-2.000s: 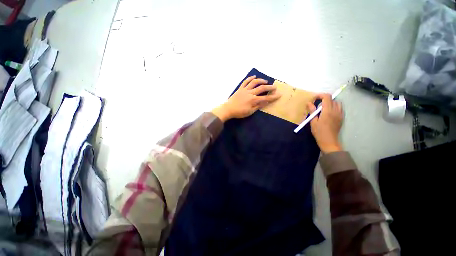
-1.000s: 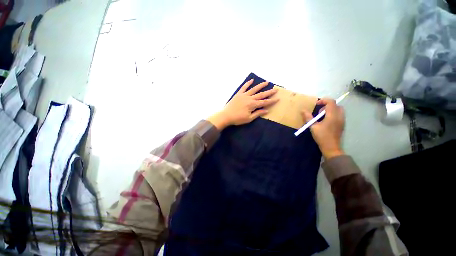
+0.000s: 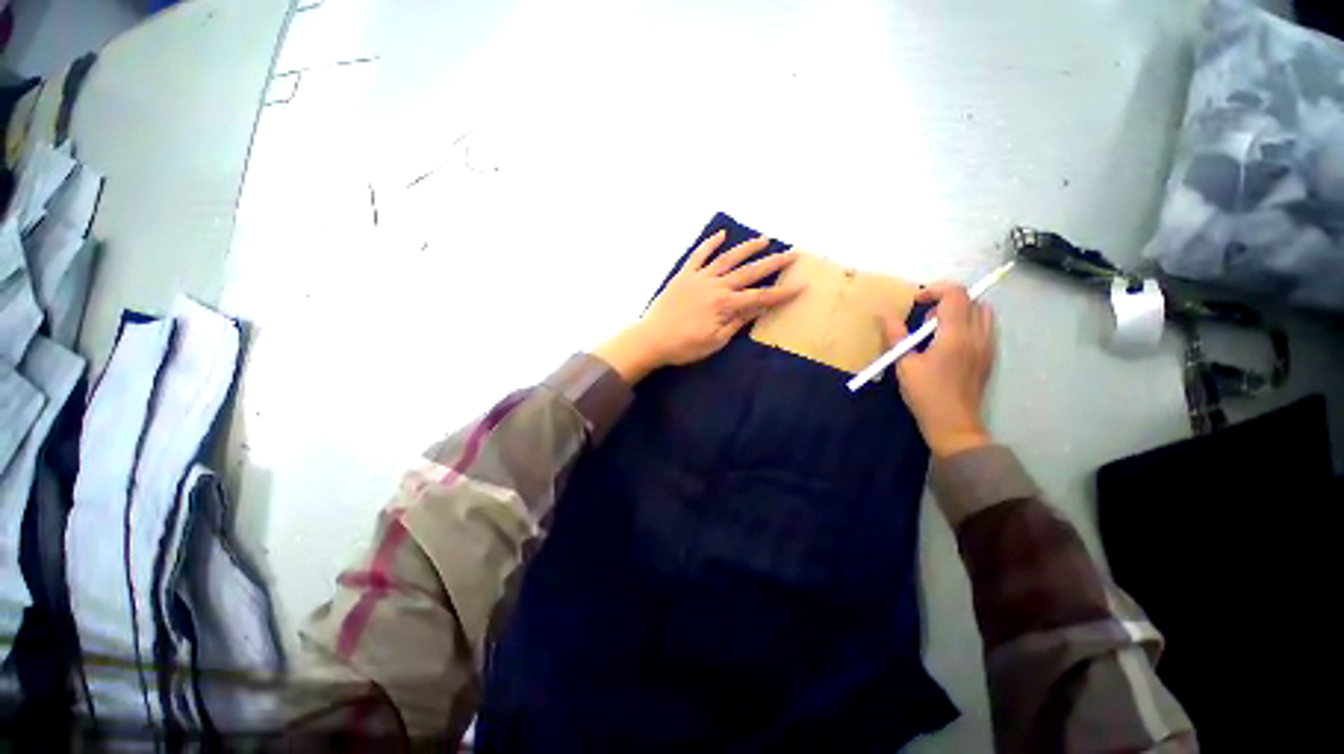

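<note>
A navy cut panel lies flat on the whitish table, its narrow end pointing away from me. A tan card template lies on that top end. My left hand is spread flat, palm down, over the panel's top left and the card's left edge. My right hand is at the card's right edge and holds a thin white marking pencil, its yellowish tip pointing up and right, away from the card. The right thumb rests at the card's edge.
Stacked white-grey pieces with navy edges lie at the left. A black fabric piece is at the right. A dark strap with a white tag and a patterned plastic bundle lie upper right. Thin lines mark the table.
The whole view has shifted a little, so most things appear slightly further left. Both hands keep nearly the same places on the card and panel, and the pencil stays in my right hand.
</note>
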